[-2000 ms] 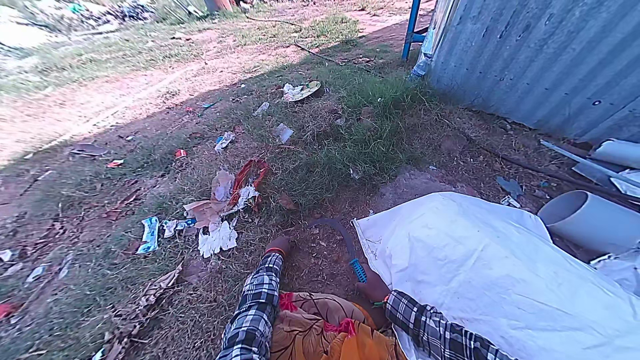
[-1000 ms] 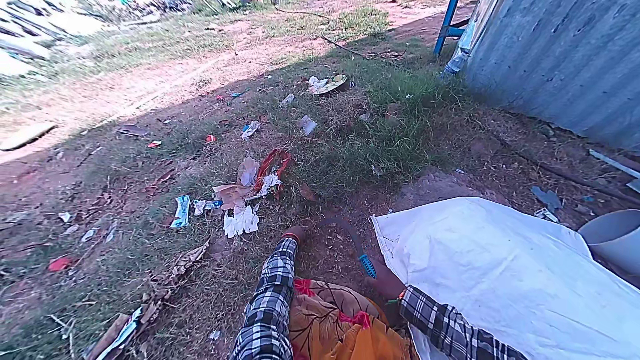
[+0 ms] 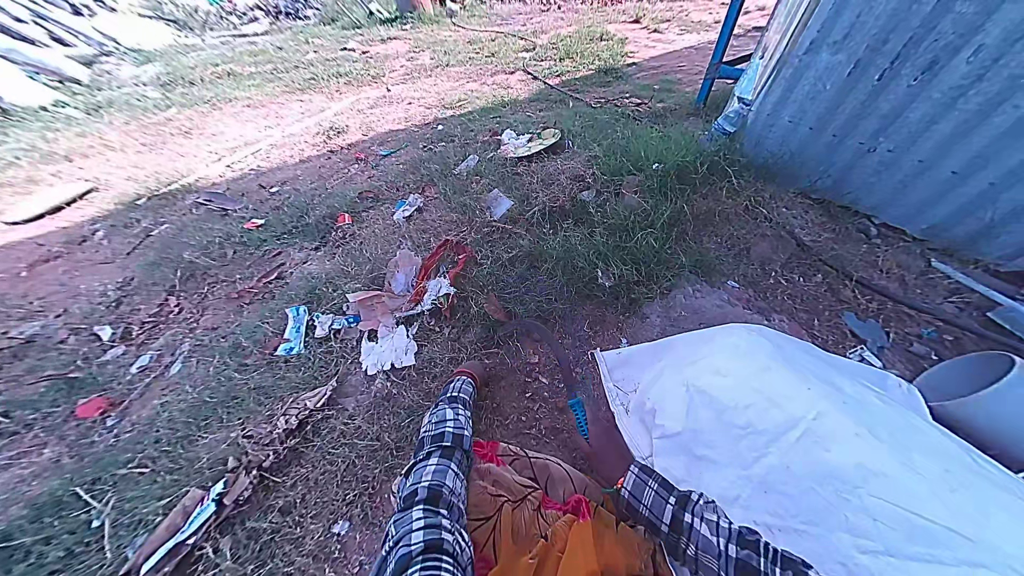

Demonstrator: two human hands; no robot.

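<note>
A sickle (image 3: 552, 344) with a curved dark blade and a blue ribbed handle lies over bare soil, its blade arcing up and to the left. My right hand (image 3: 606, 448) is at the lower end of that handle, closed around it. My left hand (image 3: 470, 371) is low at the ground among dry grass, left of the blade; its fingers are hard to make out. Close beside my right hand spreads a white plastic sheet (image 3: 768, 424). Crumpled white scraps (image 3: 389, 349) and a tangled red strip (image 3: 444, 268) lie beyond my left hand.
A corrugated metal sheet wall (image 3: 896, 120) stands at the upper right, near a blue metal frame (image 3: 720, 60). A grey pipe (image 3: 980, 408) lies at the right edge. Green grass (image 3: 640, 208) grows ahead. Torn cardboard (image 3: 264, 436) and litter are scattered to the left.
My left hand has moved a little left, away from the blade. The right hand stays at the sickle's handle.
</note>
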